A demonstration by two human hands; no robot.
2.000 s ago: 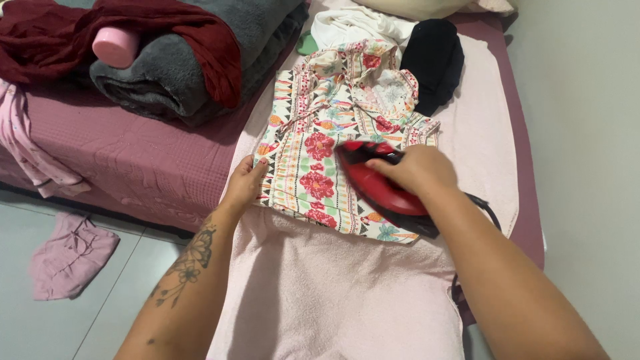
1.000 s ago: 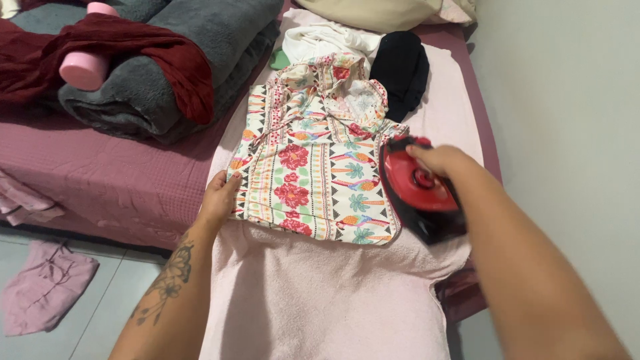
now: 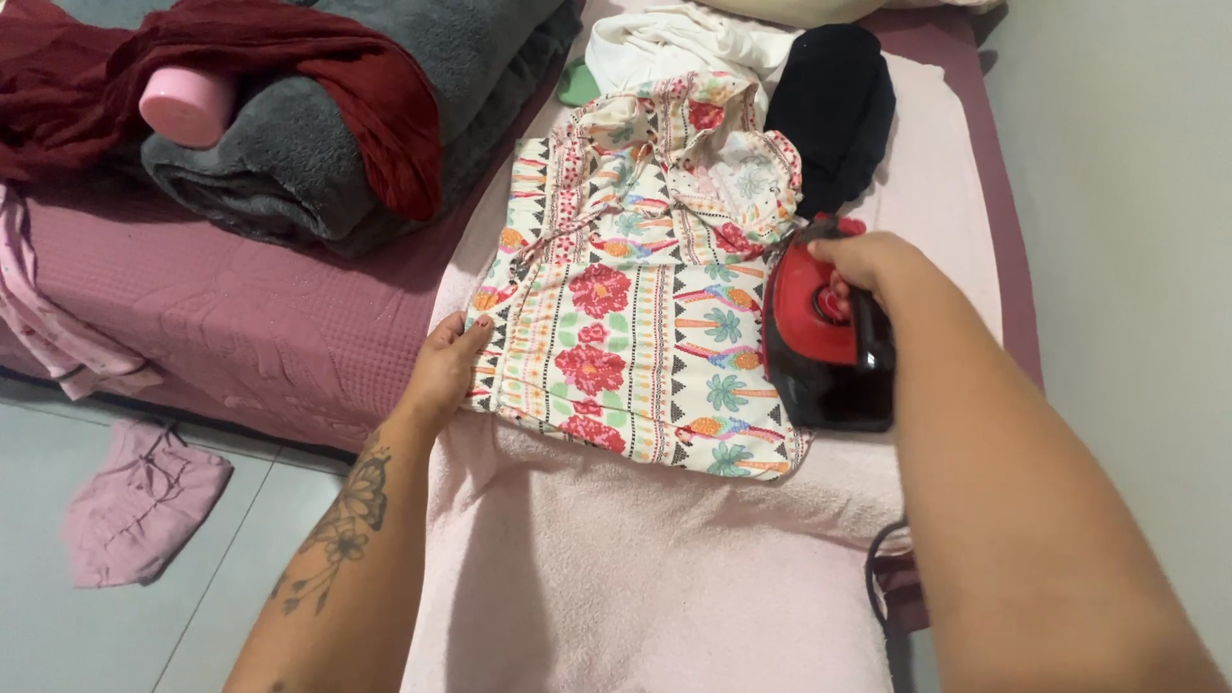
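Observation:
A patterned garment (image 3: pixel 626 318) with red flowers, parrots and palms lies on a pale pink towel (image 3: pixel 654 568); its lower part is fairly flat, its upper part bunched. My left hand (image 3: pixel 450 361) pinches the garment's left edge between thumb and fingers. At the right edge, my right hand (image 3: pixel 866 269) is closed round the handle of a red and black clothes iron (image 3: pixel 818 337). The iron's soleplate faces down and is hidden, and its body borders the garment's right side.
Behind the garment lie a white cloth (image 3: pixel 674 43) and a black folded cloth (image 3: pixel 833 115). At left, a grey blanket (image 3: pixel 289 164), a dark red cloth (image 3: pixel 385 106) and a pink cylindrical item (image 3: pixel 188 106) rest on the bed (image 3: pixel 241 298). A cord (image 3: pixel 874 568) hangs lower right; pink clothing (image 3: pixel 144 510) lies on the floor.
The iron in my right hand has moved right, from on top of the garment to its right edge, and has turned. My left hand has stayed at the garment's left edge.

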